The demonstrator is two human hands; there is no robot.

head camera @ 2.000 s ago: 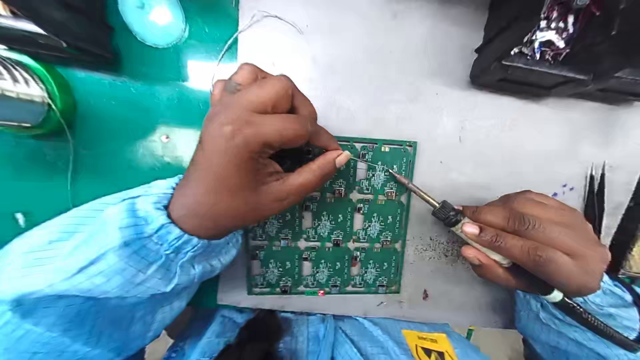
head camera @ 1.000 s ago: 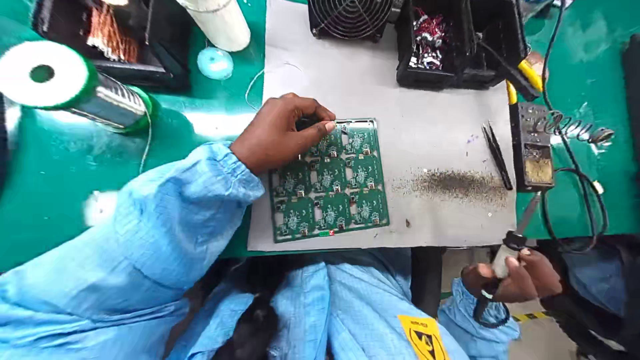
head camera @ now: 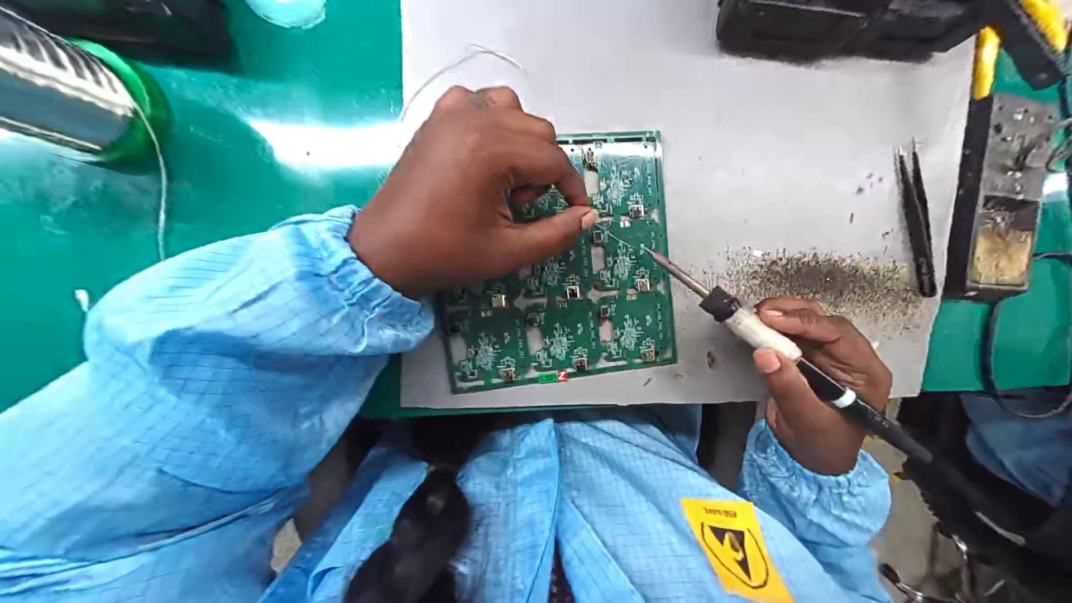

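Note:
My left hand (head camera: 481,188) is over the upper left of a green panel of circuit boards (head camera: 553,314), pinching a thin solder wire (head camera: 618,239) between thumb and forefinger. The wire's free end points toward the tip of a soldering iron (head camera: 758,331), whose pale grip my right hand (head camera: 825,377) holds. The iron's tip is at the panel's right part, close to the wire; whether they touch cannot be told. My left hand hides the panel's upper left part. More of the wire curves across the grey mat behind that hand.
Black tweezers (head camera: 917,222) lie on the grey mat (head camera: 754,159), near scattered dark debris (head camera: 825,280). At the right is a soldering iron stand with a tip-cleaning tray (head camera: 1001,251). A solder spool (head camera: 75,92) is at the left; black bins (head camera: 825,29) are at the back.
Since one second ago, my right hand has brought the iron from beside the stand back to the panel. My left hand keeps its pinch near the panel. The view has moved closer.

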